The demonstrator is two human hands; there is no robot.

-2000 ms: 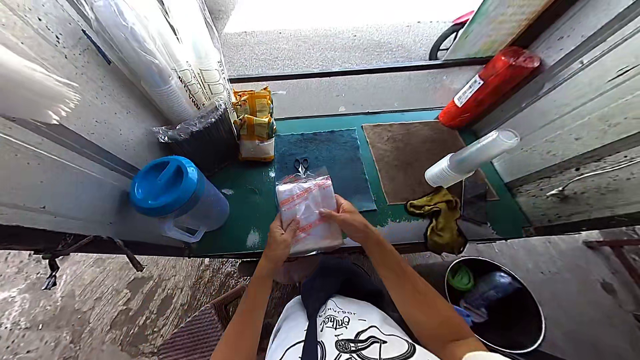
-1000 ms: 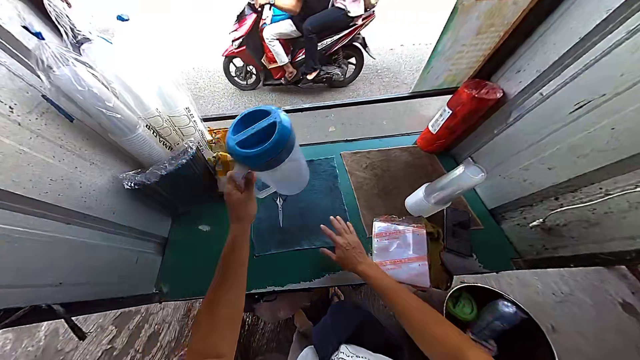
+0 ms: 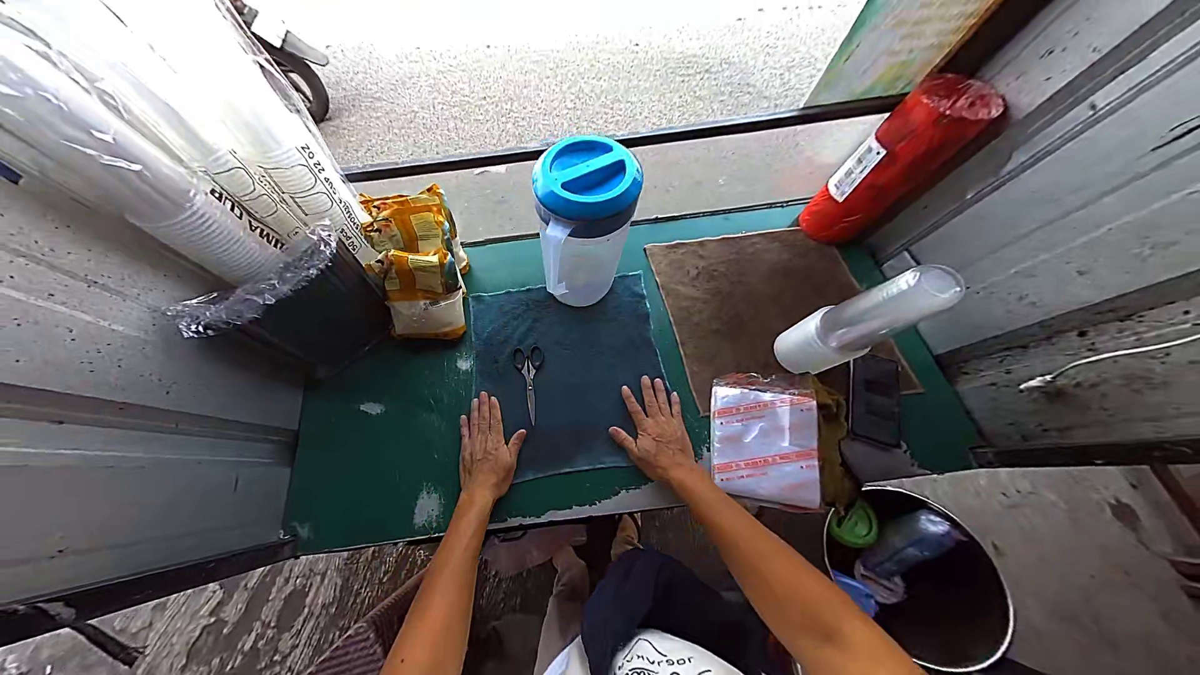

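My left hand [image 3: 488,448] lies flat, fingers spread, at the near left edge of a dark teal cloth [image 3: 591,375]. At the cloth's near right edge my right hand [image 3: 656,431] rests palm down, holding nothing. Between them and a little farther off lie small scissors [image 3: 529,380] with black handles, points toward me. A clear plastic pitcher [image 3: 586,253] with a blue lid stands at the cloth's far edge. Right of my right hand is a packet of clear plastic bags [image 3: 766,445] with red print, partly over an olive cloth [image 3: 834,441].
Wrapped plastic cups [image 3: 197,225] in a dark bin [image 3: 328,319] and yellow packets [image 3: 422,272] stand left. Rightward are a brown mat [image 3: 741,291], a stack of clear cups [image 3: 825,339], a red wrapped roll [image 3: 895,164], a black phone-like object [image 3: 876,398] and a bucket [image 3: 998,581] below.
The pitcher, held in my left hand one second ago, now stands at the cloth's far edge, let go. Both hands have come down flat. The bag packet, earlier in my hands, lies at the right.
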